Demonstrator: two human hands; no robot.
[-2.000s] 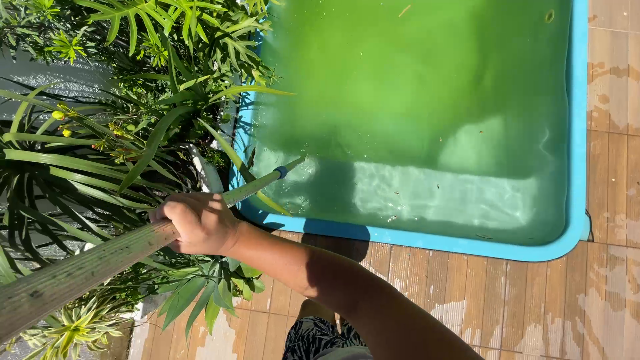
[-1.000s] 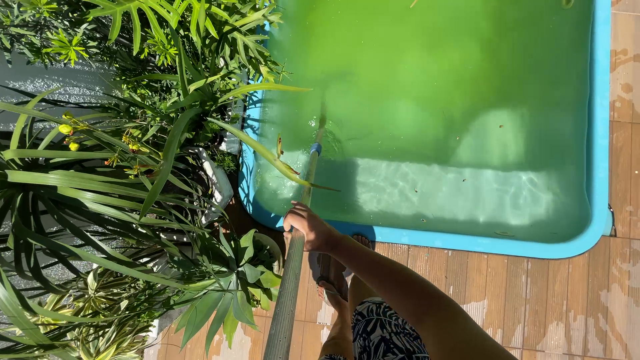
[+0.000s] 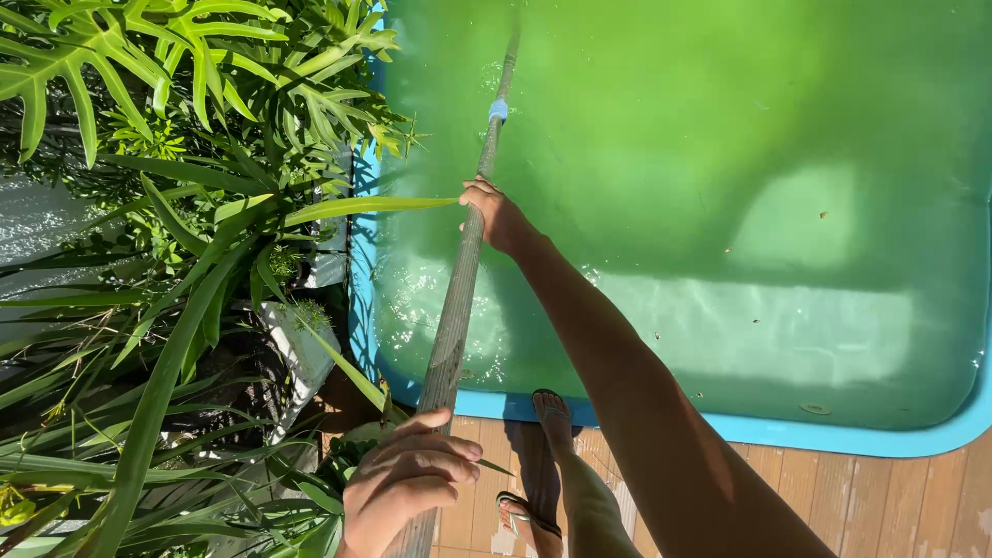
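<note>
A long, weathered ridged pole [image 3: 457, 310] slants up over the swimming pool, its far end hidden in green water [image 3: 659, 139]. A blue collar [image 3: 498, 110] rings its upper part. Below that collar, my right hand [image 3: 492, 213] is closed around the shaft, with the arm reaching in from the lower right. Nearer the camera, my left hand [image 3: 415, 477] lies over the pole's lower part, its fingers apart and loosely bent, their tips showing past the shaft. The pole's near end is out of view.
A light-blue pool rim [image 3: 775, 438] borders wood-look decking [image 3: 829, 480]. My sandalled feet [image 3: 552, 418] are beside and on the rim. Dense plants [image 3: 194, 310] crowd the left, and one long leaf [image 3: 372, 205] reaches to the pole by my right hand. Small debris [image 3: 823, 215] floats on the water.
My right hand and the pole now reach farther over the pool, and the pole has swung from a low slant to a steep one. My left hand has come into view over the shaft.
</note>
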